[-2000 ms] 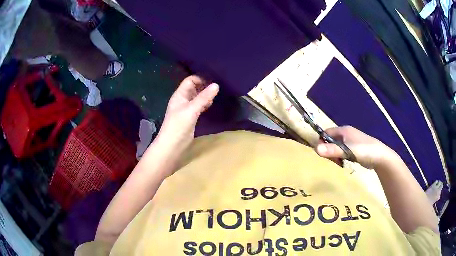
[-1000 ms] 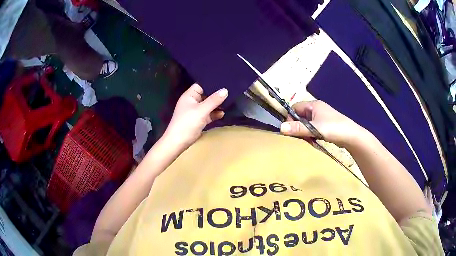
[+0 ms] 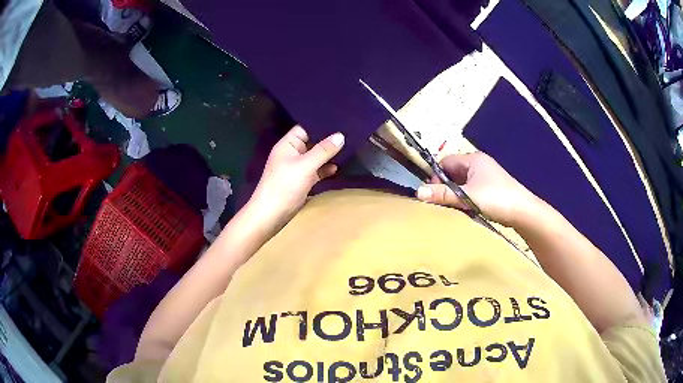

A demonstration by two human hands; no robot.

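Note:
Dark purple fabric (image 3: 322, 60) lies over the table in front of me, and one corner hangs over the near edge. My left hand (image 3: 303, 161) pinches that near edge between thumb and fingers. My right hand (image 3: 468, 187) holds the tailor's shears (image 3: 419, 149) by the handles. One long blade lies over the purple fabric, its tip pointing away from me; the other blade is largely hidden, so whether it is under the fabric is not clear.
More purple panels (image 3: 524, 142) and dark cloth (image 3: 599, 82) lie on the pale table (image 3: 449, 97) at right. A black object (image 3: 565, 105) lies on a panel. A red stool (image 3: 56, 172) and red crate (image 3: 135, 232) stand at left on the green floor. A person's foot (image 3: 166, 101) shows.
The shears and my right hand have moved left from beside the fabric, and a blade now lies over it. My left hand has shifted slightly right and grips the edge.

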